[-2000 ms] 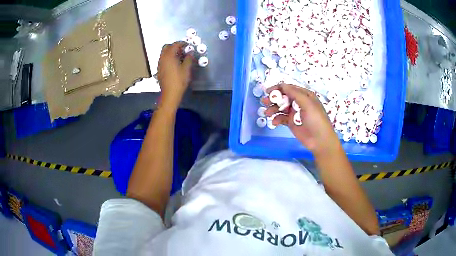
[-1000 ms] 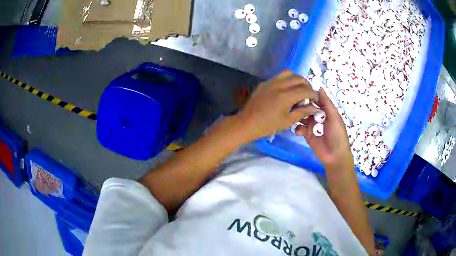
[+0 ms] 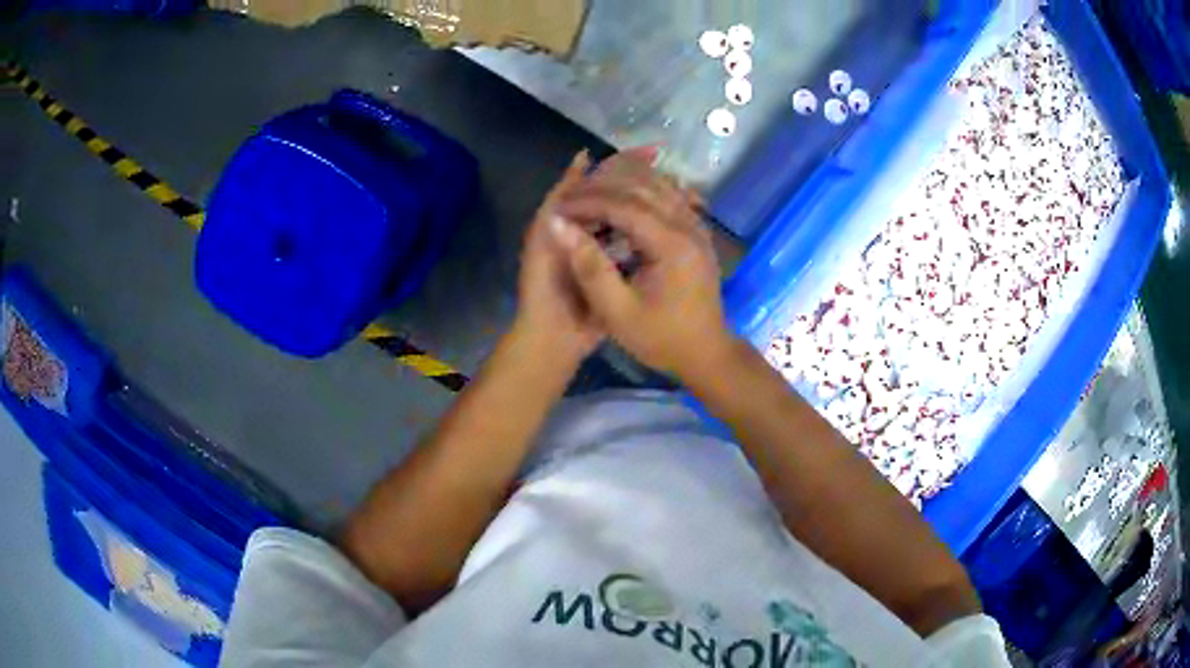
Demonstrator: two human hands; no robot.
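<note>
My left hand [image 3: 553, 274] and my right hand [image 3: 668, 277] are cupped together in front of my body, left of the blue tray. A small whitish bit shows in the gap between them; the rest of what they enclose is hidden. The blue tray [image 3: 799, 238] stands tilted in view at the right, with many white parts with red inserts [image 3: 959, 300] spread on its white liner. Two small groups of white round parts lie on the metal bench: one group [image 3: 737, 63] in a rough line, the other group [image 3: 837, 111] beside the tray.
A blue plastic stool [image 3: 307, 235] stands on the grey floor at the left, by yellow-black tape [image 3: 144, 183]. A torn cardboard sheet [image 3: 509, 21] is at the top edge. Blue trays [image 3: 98, 418] lie at the lower left. A dark blue container [image 3: 1044, 574] is at the lower right.
The view has turned and shifted right. My left hand has left the bench and joined my right. Both hands have moved from over the tray to its left and closed around each other.
</note>
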